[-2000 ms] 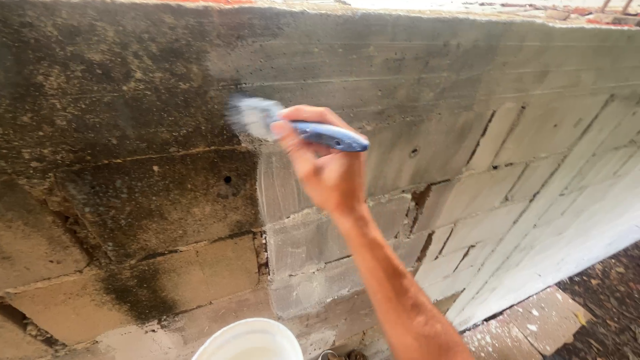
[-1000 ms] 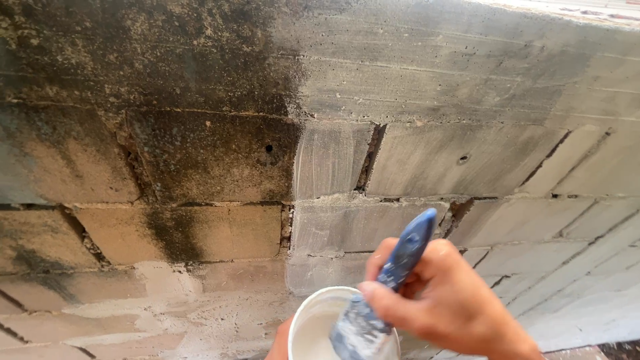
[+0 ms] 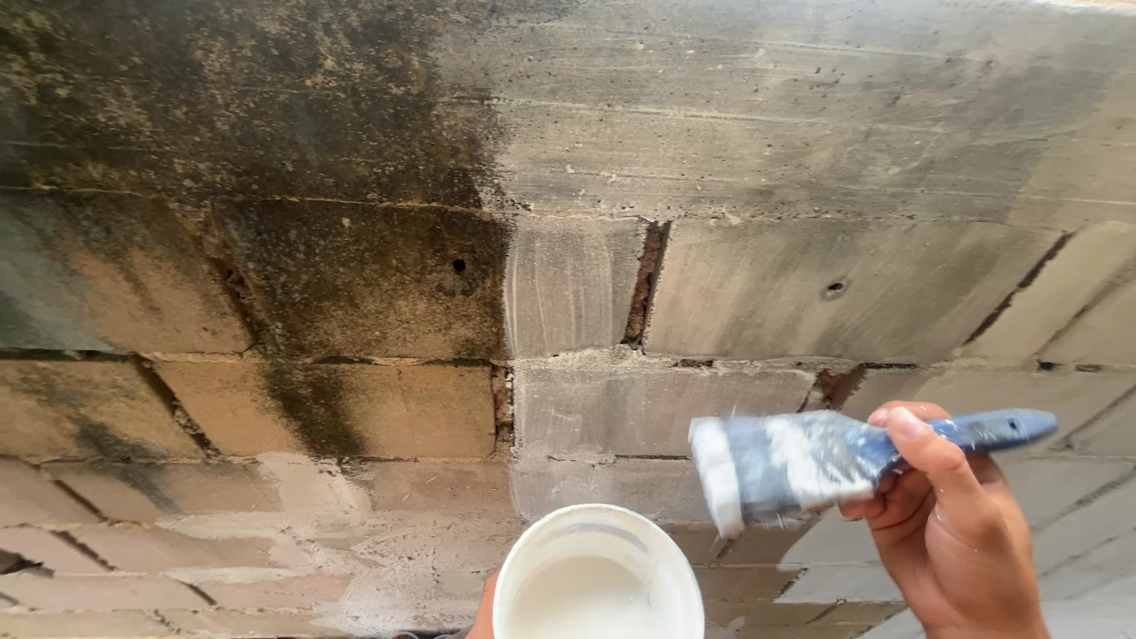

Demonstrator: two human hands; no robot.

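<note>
My right hand point(image 3: 954, 510) grips the blue handle of a wide paintbrush point(image 3: 799, 466), its bristles loaded with white liquid and pointing left. The brush is raised to the right of a white plastic bucket point(image 3: 688, 568), apart from it. Thin white liquid point(image 3: 581, 599) lies inside the bucket. Only a small part of my left hand point(image 3: 485, 608) shows, against the bucket's left side; its fingers are mostly hidden behind it. Behind stands a block wall point(image 3: 754, 293), with a pale streaky coat on the right and dark, mould-like stains on the left.
Open mortar joints point(image 3: 646, 284) and a small hole point(image 3: 459, 265) mark the wall. Smeared pale patches point(image 3: 311, 488) cover some blocks at the lower left. The wall's top edge point(image 3: 1087, 7) shows at the upper right.
Two seconds ago the brush was against the upper wall at the edge of the dark stain. One second ago it was dipped in the bucket; now it is out and to the right.
</note>
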